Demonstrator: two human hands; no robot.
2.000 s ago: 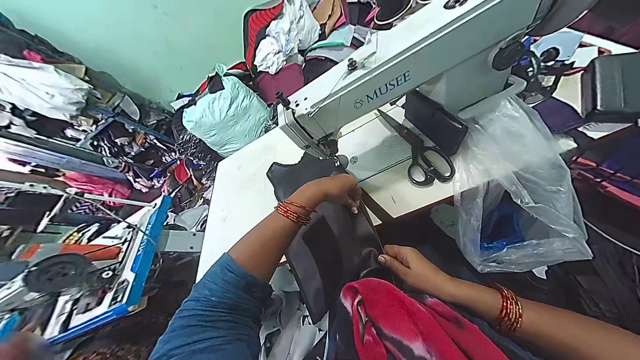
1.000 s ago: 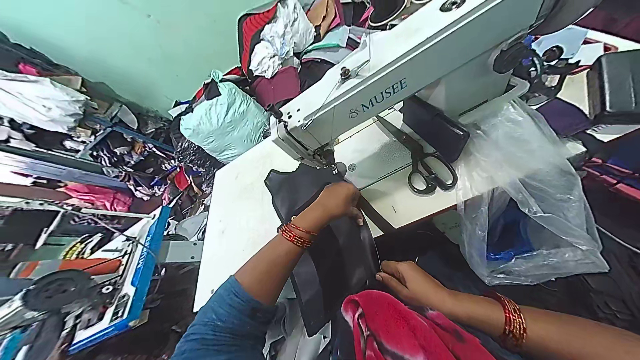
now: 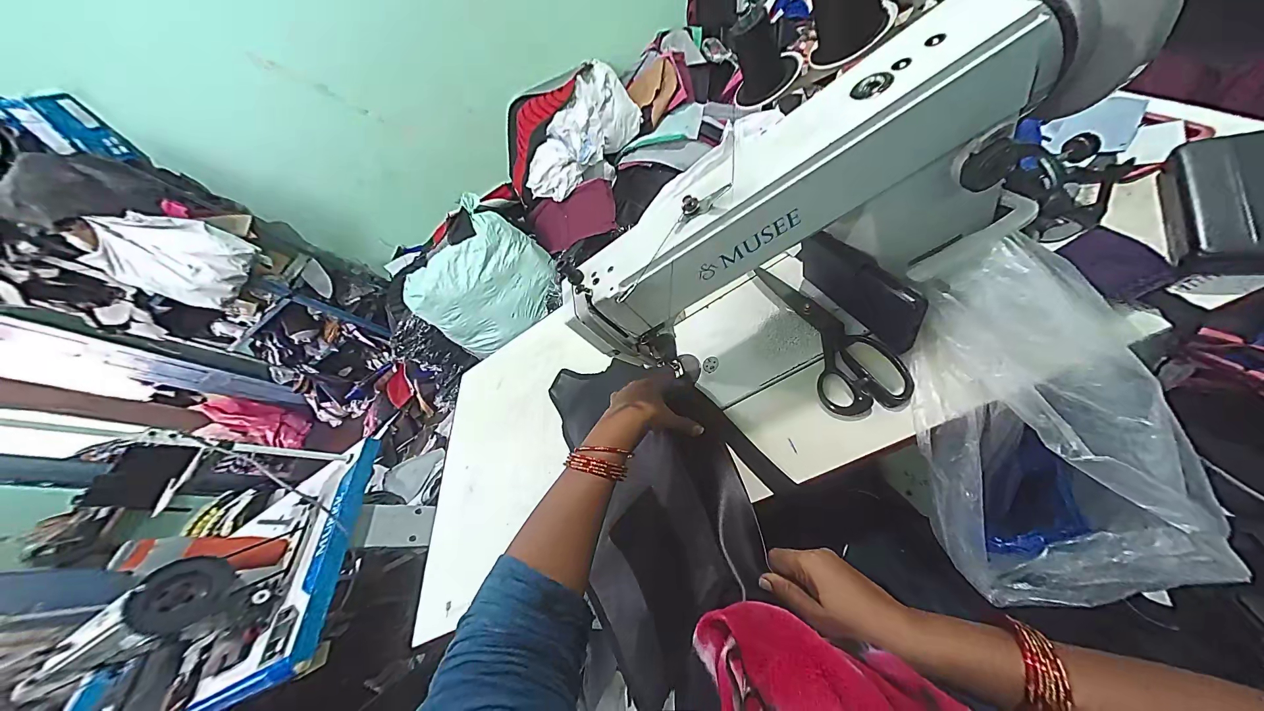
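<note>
Black fabric [image 3: 652,523] runs from under the needle area of a white Musee sewing machine [image 3: 820,188] down over the table's front edge. My left hand [image 3: 647,405] lies on the fabric close to the presser foot, fingers partly bent, pressing rather than visibly gripping. Lower right, my right hand [image 3: 815,588] pinches the fabric's right edge between thumb and fingers. A narrow black strip [image 3: 746,449] extends to the right of the fabric. Black-handled scissors [image 3: 839,351] rest on the machine bed beside a dark case [image 3: 864,291]. Pink cloth [image 3: 800,662] covers part of the lap.
A clear plastic bag [image 3: 1076,444] hangs over the white table's [image 3: 504,474] right side. Behind the machine are a pale green bag [image 3: 484,281], fabric scraps and black thread cones [image 3: 760,59]. Another machine with a blue-edged table [image 3: 331,563] stands at left.
My left hand has come nearer the presser foot, its fingers more spread. My right hand stays at the fabric's edge. The view has shifted slightly.
</note>
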